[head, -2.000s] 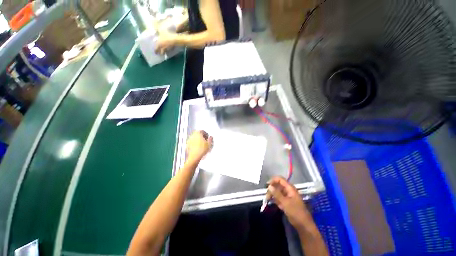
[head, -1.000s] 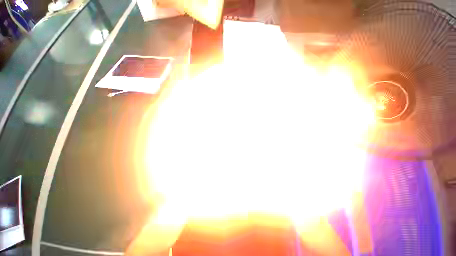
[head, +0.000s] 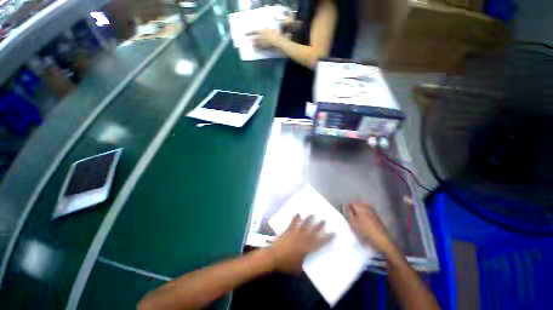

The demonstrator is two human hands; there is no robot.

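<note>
A solar panel (head: 339, 269), white back up, lies turned at an angle across the front edge of the light box (head: 358, 166). My left hand (head: 300, 242) is on the panel's left part, fingers spread over the back, and holds it; its thumb is not clear. My right hand (head: 365, 225) is at the panel's upper right edge with curled fingers; what is between them is blurred. The meter (head: 358, 118) stands at the light box's far edge with red digits showing. Thin red and dark test leads (head: 397, 166) run from it; their ends are unclear.
Two panels, dark cells up, lie on the green line surface (head: 188, 181), one near (head: 91, 180), one farther (head: 230, 108). Another person's hand (head: 267, 39) is on a white panel (head: 251, 30). A fan (head: 497, 145) and blue crate (head: 509, 254) stand right; cartons (head: 449, 39) are behind.
The bright glow from the light box is gone. The white panel has moved toward me, over the front edge, with my left hand on it. My right hand has moved in beside it.
</note>
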